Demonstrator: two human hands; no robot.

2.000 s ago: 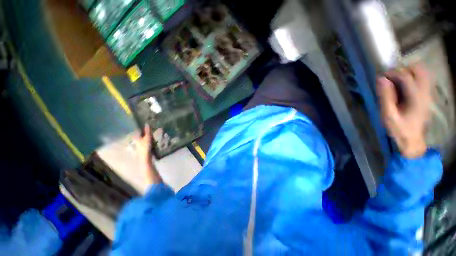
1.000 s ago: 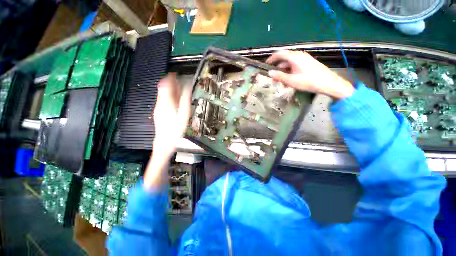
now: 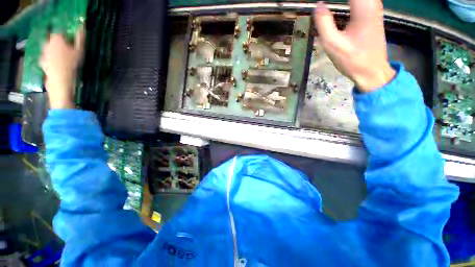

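The empty solder pallet (image 3: 239, 68) lies flat on the conveyor in front of me. It has four openings with small brown clips around them. My left hand (image 3: 61, 55) is at the stack of green board panels (image 3: 44, 23) at the upper left; the area is blurred, and whether the fingers grip a panel cannot be told. My right hand (image 3: 357, 44) is raised over the conveyor to the right of the pallet, fingers apart and empty, cut by the top edge.
A ribbed black rack (image 3: 138, 68) stands left of the pallet. A loaded pallet with green circuit boards (image 3: 455, 91) lies at the far right. The conveyor's silver rail (image 3: 260, 136) runs in front of me. More pallets (image 3: 174, 169) and green boards (image 3: 125, 167) are below.
The pallet, held tilted in both hands before, now lies on the conveyor and is released. My left hand has moved left to the panel stack. My right hand has moved right and up.
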